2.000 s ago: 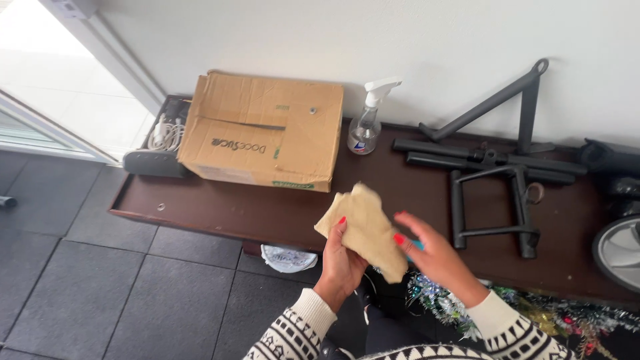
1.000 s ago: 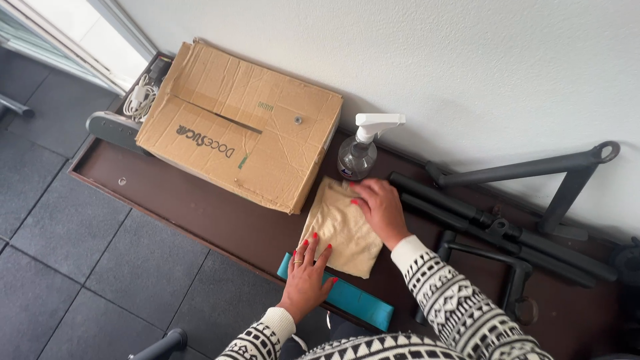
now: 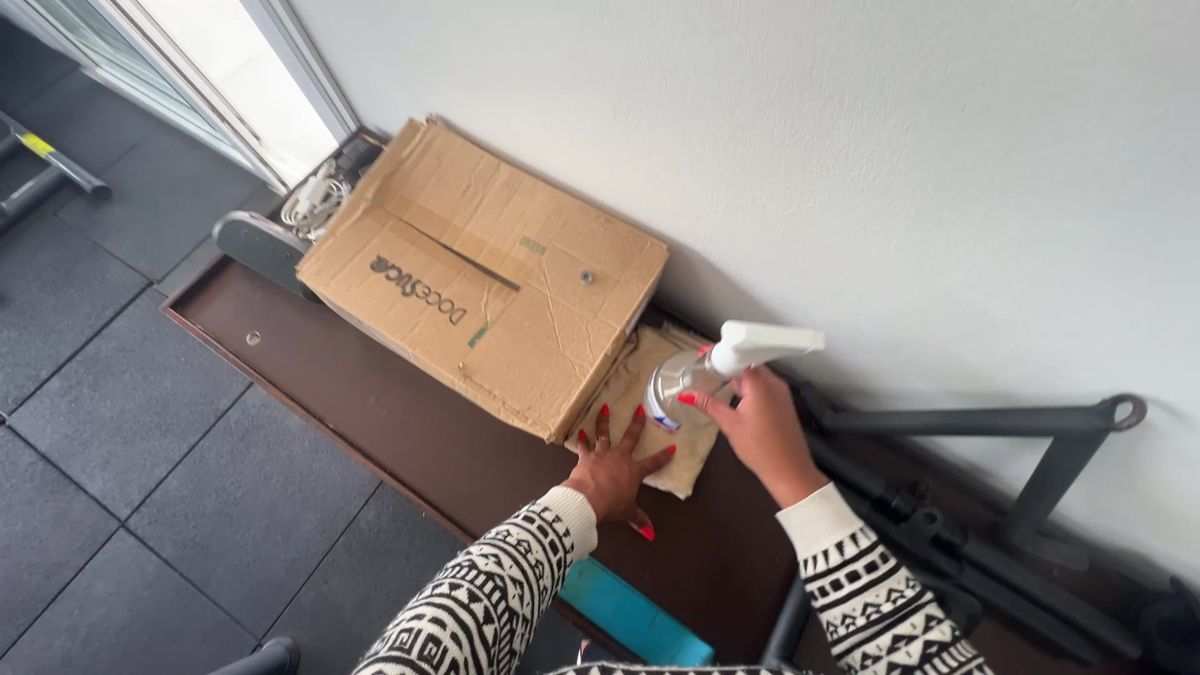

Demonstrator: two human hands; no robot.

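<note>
A beige cloth (image 3: 689, 459) lies on the dark brown table (image 3: 394, 375), against the right end of a cardboard box (image 3: 525, 309). My left hand (image 3: 614, 473) rests on the cloth's near part with its fingers spread. My right hand (image 3: 764, 431) grips a clear spray bottle (image 3: 680, 389) with a white trigger head (image 3: 759, 345) just below that head. The bottle is over the cloth; whether its base touches the cloth I cannot tell. A turquoise flat item (image 3: 637, 614) lies at the table's front edge, partly under my left sleeve.
Black metal frame parts (image 3: 975, 420) lie on the table to the right, along the white wall. White coiled cables (image 3: 317, 202) and a grey rounded object (image 3: 261, 246) sit beyond the box's left end. Dark floor tiles (image 3: 216, 497) lie in front of the table.
My right hand has left the cloth and taken hold of the spray bottle, which stood by the wall. The cloth, held in my hands two seconds ago, is down on the table.
</note>
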